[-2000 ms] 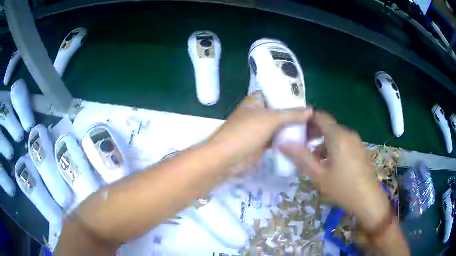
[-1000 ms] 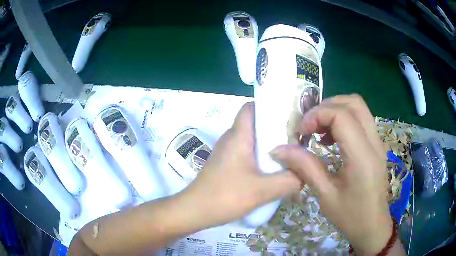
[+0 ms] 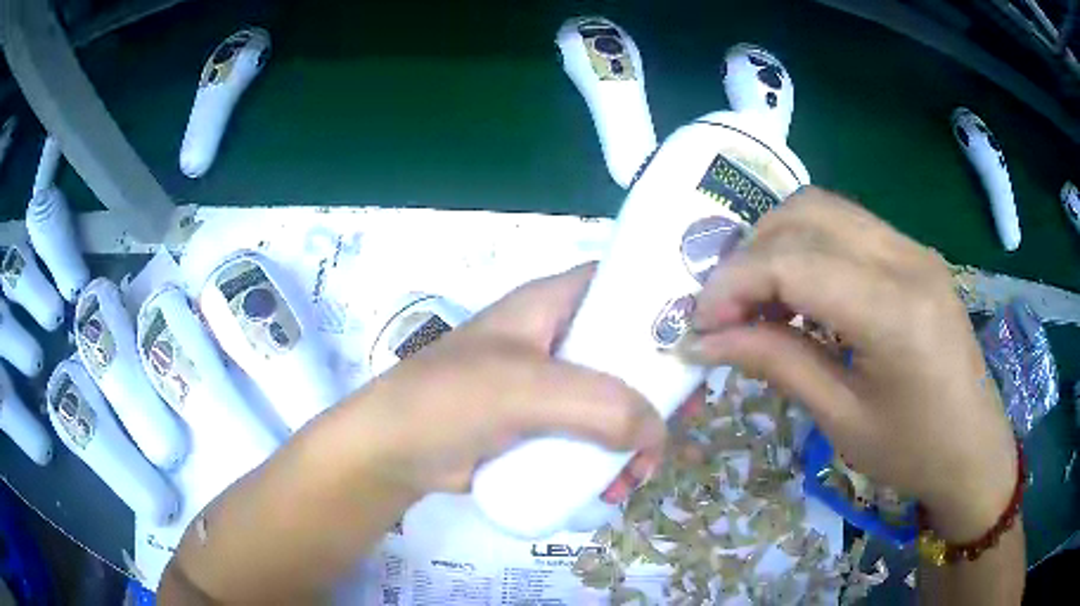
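Note:
My left hand (image 3: 521, 379) is closed around the lower body of a white glossy handset (image 3: 628, 284), its wide head tilted up to the right. The display window (image 3: 740, 184) shows yellow-green digits. Below it are the round mirror-like button (image 3: 711, 245) and the small oval button (image 3: 675, 321). The thumb and index fingertips of my right hand (image 3: 817, 320) are pinched together at the oval button's edge and partly cover the panel. I cannot tell whether a piece of film is between them.
Handsets lie in a group at the left (image 3: 255, 326); another (image 3: 415, 331) is partly behind my left arm. Spaced handsets lie on the green belt (image 3: 391, 107). Film scraps (image 3: 711, 497) are spread over the printed paper (image 3: 462, 574), beside a blue tray (image 3: 817, 468) and crinkled clear plastic (image 3: 1021, 361).
The held handset has gone from nearly upright to leaning right, showing more of its panel. My right fingertips have moved onto the oval button's edge. Belt handsets have shifted slightly right.

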